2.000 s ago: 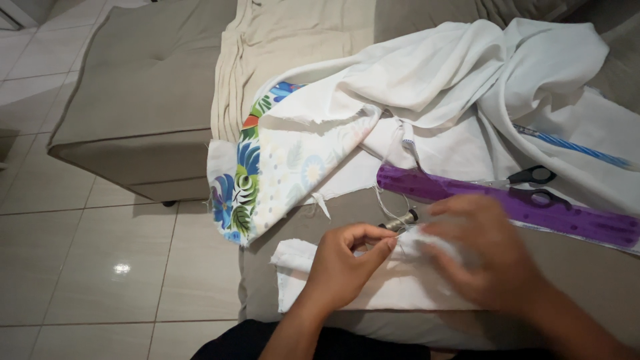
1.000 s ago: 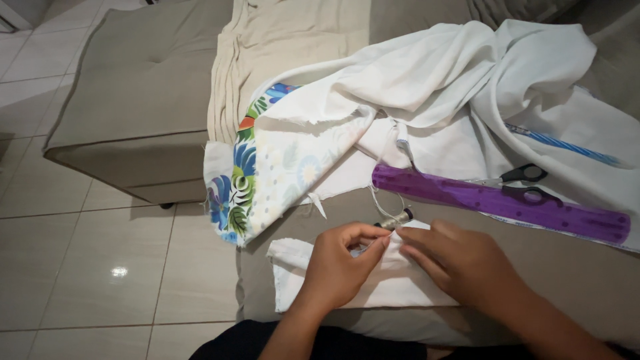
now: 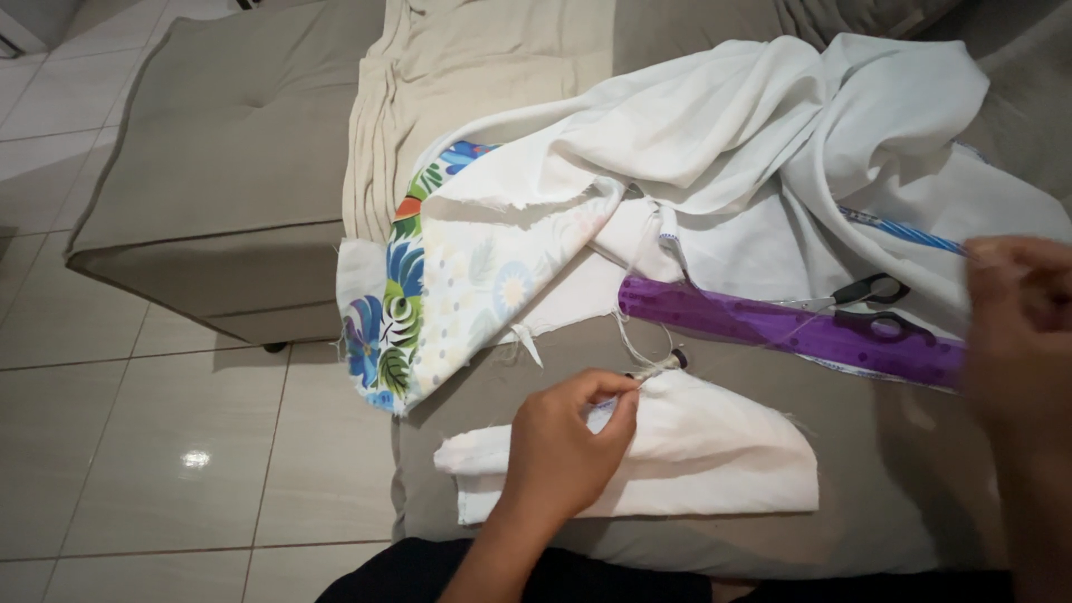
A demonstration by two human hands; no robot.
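Observation:
My left hand [image 3: 574, 435] pinches an edge of a folded white cloth piece [image 3: 712, 461] between thumb and forefinger. A thread spool with dark ends [image 3: 677, 360] lies against that cloth beside my fingertips, with loose thread looping above it. My right hand [image 3: 1017, 318], blurred, is raised at the right edge, its fingertips close together; a thin thread seems to run toward it, and any needle is too small to tell. Between the hands, black-handled scissors [image 3: 871, 291] rest on a purple ruler [image 3: 754, 328]. A blue striped pen or pencil [image 3: 909, 232] lies on white fabric.
A large white cloth [image 3: 720, 117] with a floral printed part [image 3: 402, 310] spreads over the grey sofa seat [image 3: 754, 548]. Beige fabric [image 3: 477, 67] covers the seat behind it. A grey upholstered section [image 3: 218, 151] stands at the left above the tiled floor [image 3: 167, 452].
My right hand has moved away from my left hand and the cloth, out to the right edge. My left hand has stayed at the cloth beside the spool.

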